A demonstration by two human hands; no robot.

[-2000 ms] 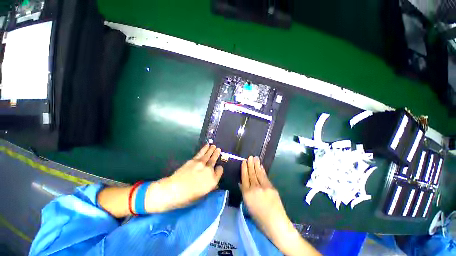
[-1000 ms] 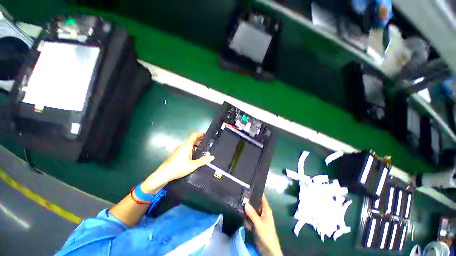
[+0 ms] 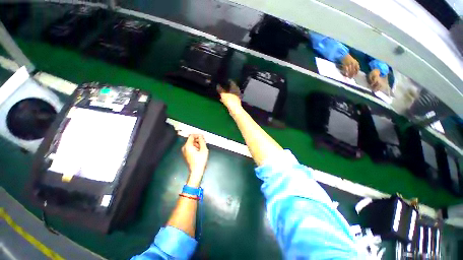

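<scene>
My right hand (image 3: 229,96) reaches over the green conveyor, at the near right corner of a dark tablet housing (image 3: 202,63). Its fingertips are dark and blurred, so a grip cannot be told. Another housing with a bright rectangle (image 3: 261,95) lies just right of that hand. My left hand (image 3: 195,151) is raised by the white rail, fingers curled together, with nothing visible in it.
A tall housing stack (image 3: 94,144) stands at left, beside a round black fan-like object (image 3: 31,118). More housings (image 3: 342,127) lie along the conveyor (image 3: 167,101). Liner strips (image 3: 368,241) and a battery stack (image 3: 393,216) are at lower right. Another person's hands (image 3: 350,66) are opposite.
The housing both hands held over the bench is gone from there; a dark housing now lies by my right hand on the conveyor. My left hand has let go. The view has swung left and up.
</scene>
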